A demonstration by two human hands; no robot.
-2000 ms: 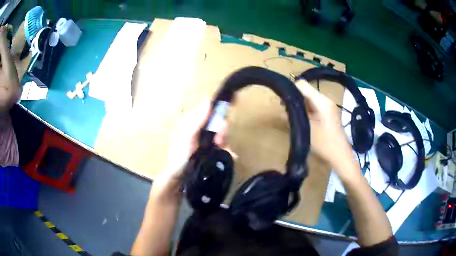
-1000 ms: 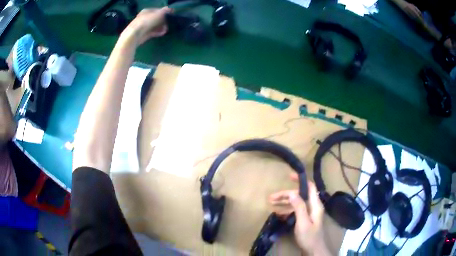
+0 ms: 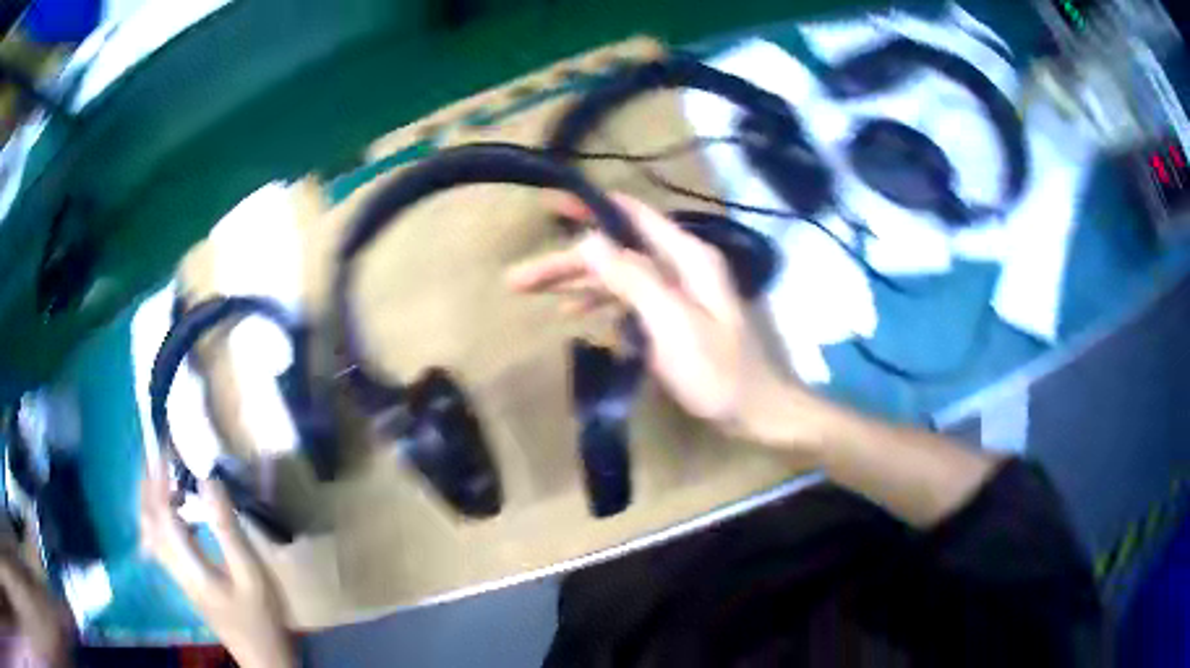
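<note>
Black middle headphones stand over the tan cardboard mat, band up and both cups towards me. My right hand is at the right side of their headband, which passes between its spread fingers. Black left headphones are at the mat's left part, partly over white paper. My left hand is at their lower left cup, fingers apart; blur hides whether it grips them. Another black headset with thin cables lies behind my right hand, one cup partly covered by it.
A further black headset lies on white papers at the right. Red and green digits show at the upper right edge. The dark green strip runs along the far side. Part of another person's hand shows at the lower left edge.
The view has turned to the right. My left hand has come back from the far green strip to the mat, where the left headphones now are. My right hand is still at the middle headphones.
</note>
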